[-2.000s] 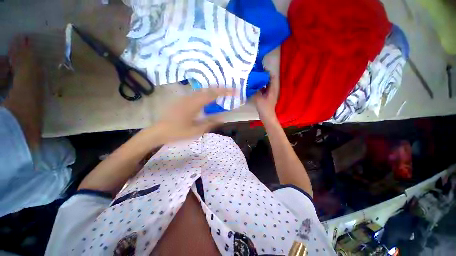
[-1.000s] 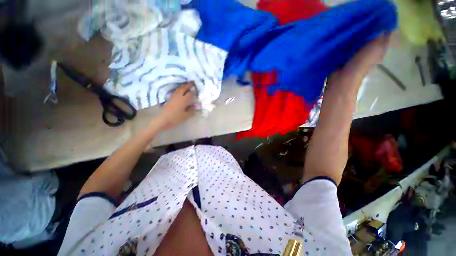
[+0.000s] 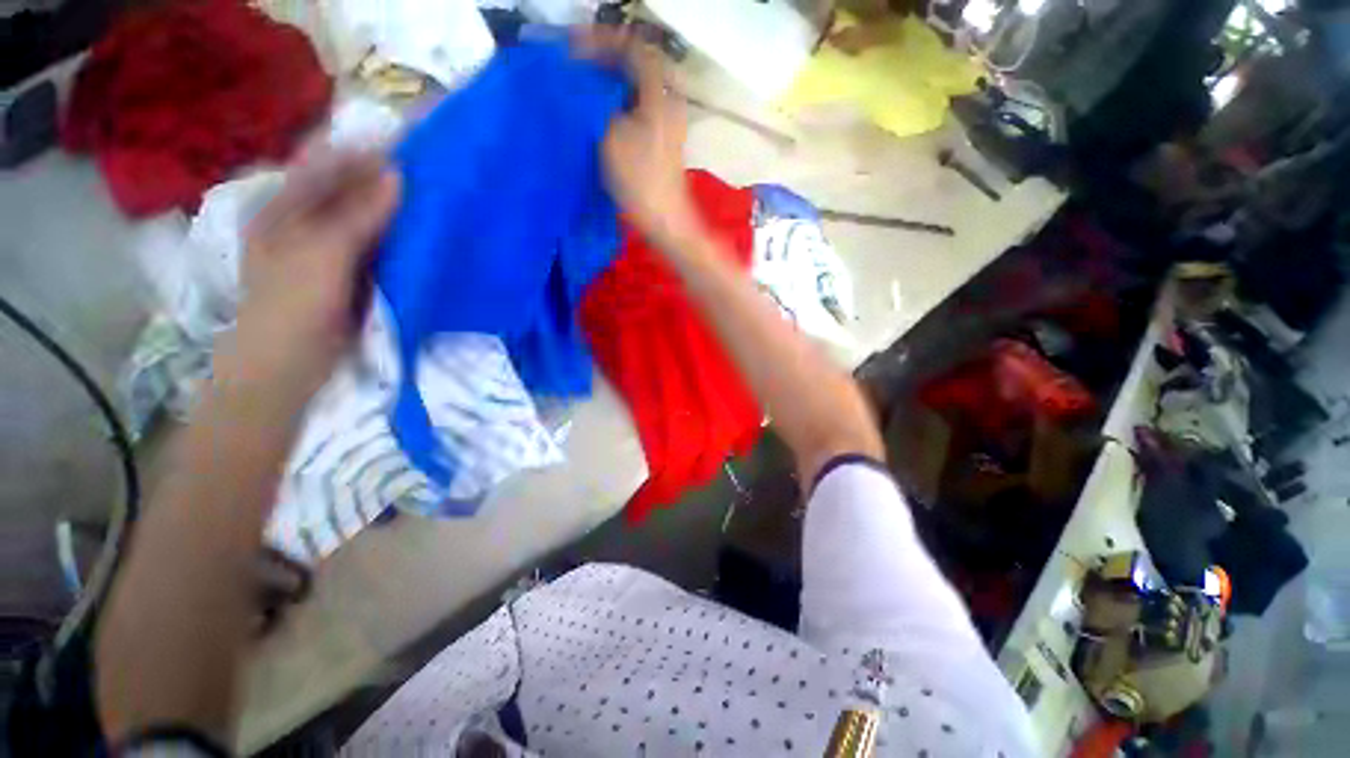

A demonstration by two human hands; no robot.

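Note:
The blue fabric (image 3: 496, 193) hangs between my two hands above the table, its lower ends over the striped print fabric. My left hand (image 3: 318, 222) is blurred and holds its left edge. My right hand (image 3: 640, 141) holds its upper right corner. The striped print fabric (image 3: 333, 467) lies on the table beneath, partly covered. The red fabric (image 3: 681, 348) lies just right of the blue and hangs over the table edge. The shears' handle (image 3: 281, 585) shows in part behind my left forearm.
A dark red heap (image 3: 193, 96) lies at the back left, yellow fabric (image 3: 881, 71) at the back right. A dark cord (image 3: 111, 430) curves along the left. Thin dark tools (image 3: 888, 222) lie right of the red fabric. A machine part (image 3: 1147, 637) stands lower right.
The blue fabric has moved left and is lifted between both hands. My left hand has left the striped print for the blue. The view has turned, showing the dark red heap and more on the right.

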